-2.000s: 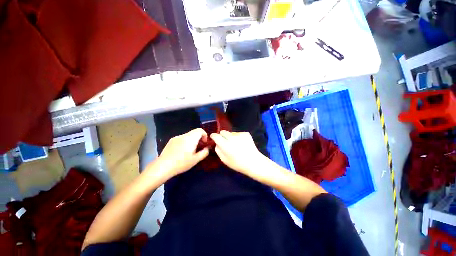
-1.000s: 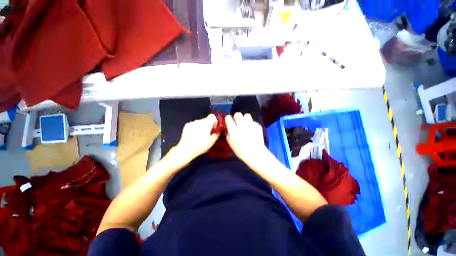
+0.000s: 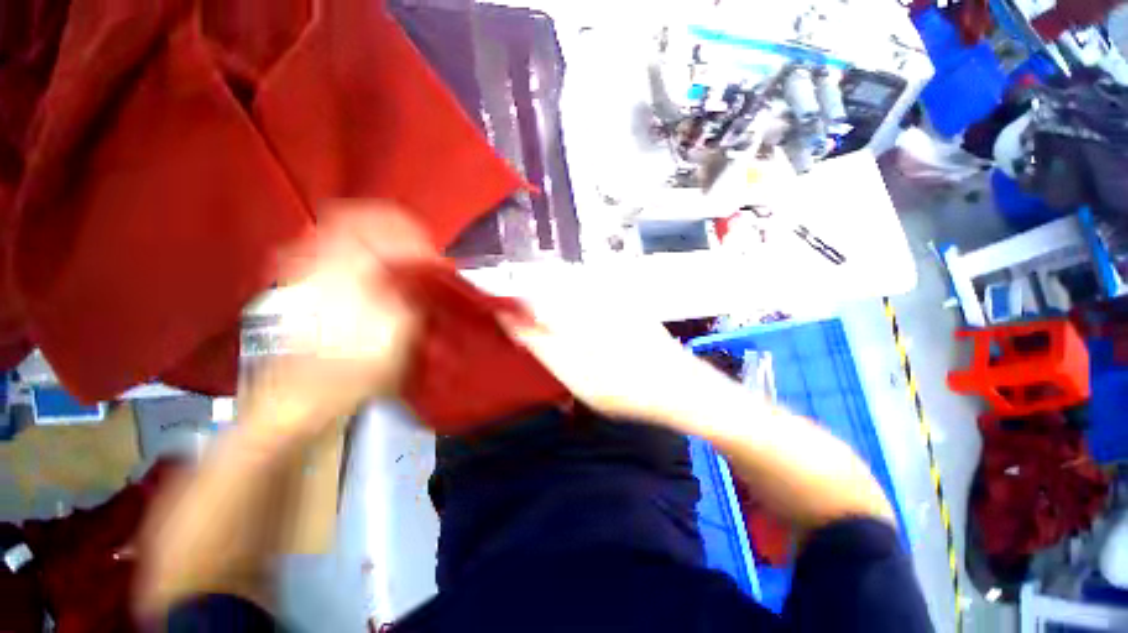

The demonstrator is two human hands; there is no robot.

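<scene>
A dark-red fabric piece (image 3: 476, 359) hangs between my hands, above my lap at the table's front edge. My left hand (image 3: 359, 284) is badly blurred; it is at the piece's upper left, in front of the large rust-red panels (image 3: 149, 210), and its grip cannot be made out. My right hand (image 3: 563, 346) is at the piece's right side, with its fingers on the fabric. The large panels lie heaped over the table's left part and hang over its edge.
The white sewing machine (image 3: 742, 124) stands at the table's back. Black snips (image 3: 820, 244) lie at right. A dark mat (image 3: 532, 136) is left of the machine. A blue crate (image 3: 810, 371) is below the table. Dark-red work (image 3: 99, 556) lies lower left.
My hands have risen from my lap, and my left hand has moved to the left toward the large panels. The red piece is now spread out between them. The view has shifted, showing more of the machine.
</scene>
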